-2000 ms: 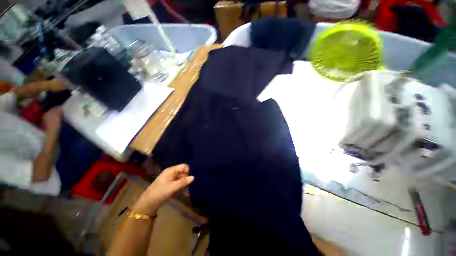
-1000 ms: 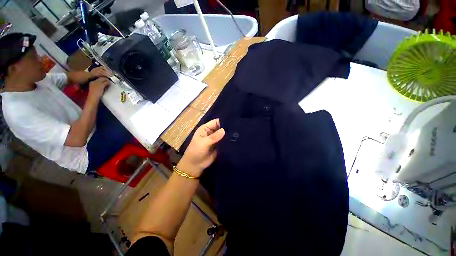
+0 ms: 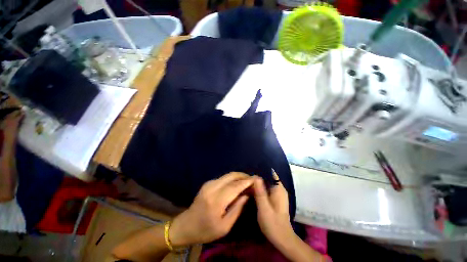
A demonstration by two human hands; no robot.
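A large navy-black garment [image 3: 205, 123] covers the brown board, the left part of the white machine table and hangs over its front edge. My left hand [image 3: 212, 207], with a gold bracelet, is at the garment's near part, its thumb and fingertips pinched together on the cloth. My right hand [image 3: 271, 204] meets it there, fingertips touching the left ones and gripping the cloth edge. What lies between the fingertips is too small and dark to tell. A narrow point of cloth sticks up in the middle of the garment.
The sewing machine head [image 3: 368, 97] stands right, with red-handled snips [image 3: 389, 171] on the table before it. A yellow-green fan [image 3: 311, 33] and pale blue tubs [image 3: 415, 46] are behind. Left are a brown board [image 3: 120, 130], paper [image 3: 94, 125], a black box [image 3: 54, 84] and part of another person's arm.
My right hand has come into view and joined my left at the cloth. My left hand has moved nearer to me. The near part of the garment is gathered up, and the view has turned right.
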